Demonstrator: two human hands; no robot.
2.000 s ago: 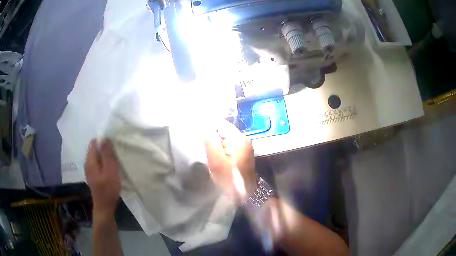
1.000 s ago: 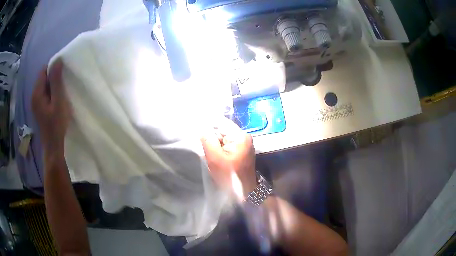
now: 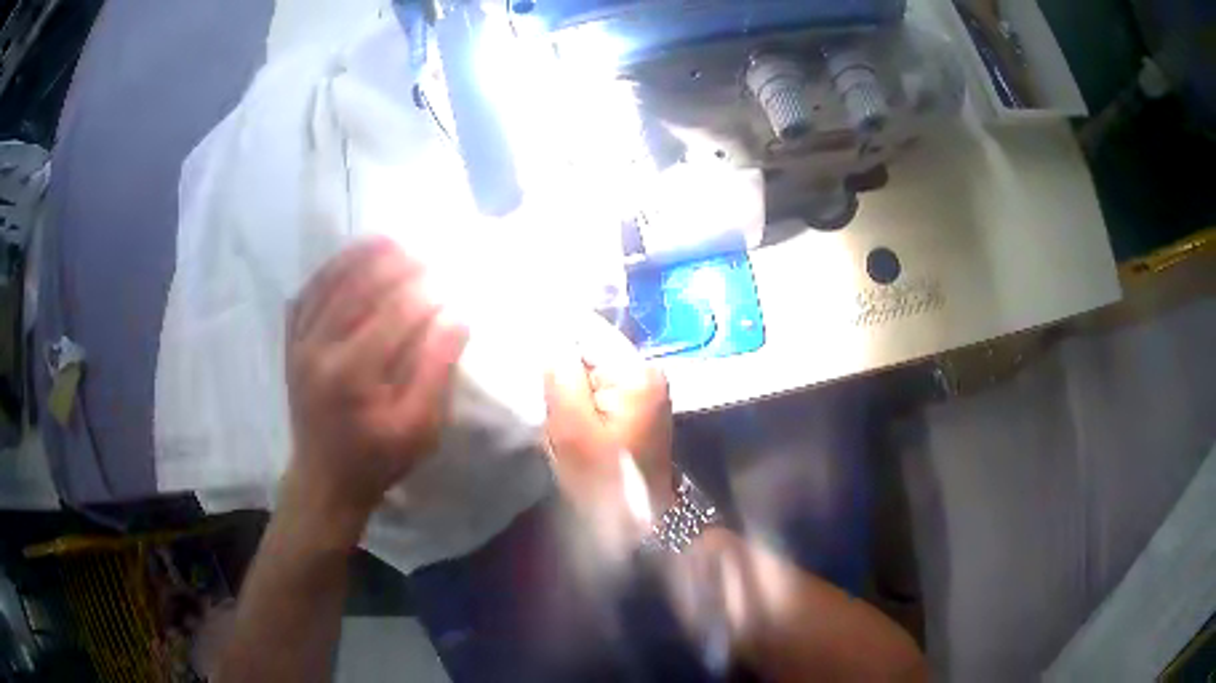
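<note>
A white garment piece (image 3: 247, 307) lies across the left of the machine table, partly lost in the lamp glare. My left hand (image 3: 378, 367) is over the cloth, slightly blurred; its fingers are bent, and whether they grip the cloth cannot be told. My right hand (image 3: 611, 411), with a metal watch at the wrist, pinches the cloth edge just left of the blue plate (image 3: 700, 304). The sewing machine (image 3: 720, 30) stands above the cloth; glare hides its needle area.
White ribbed dials (image 3: 780, 96) are on the machine front. The cream table (image 3: 987, 240) extends right. A grey-lilac cloth cover (image 3: 114, 227) is at the left. Yellow rails (image 3: 100, 600) show at the lower left. A white tray (image 3: 1054, 67) is at the upper right.
My left hand has moved right from the cloth's far left edge, toward my right hand. The cloth's lower part hangs less far down. My right hand has stayed almost in place.
</note>
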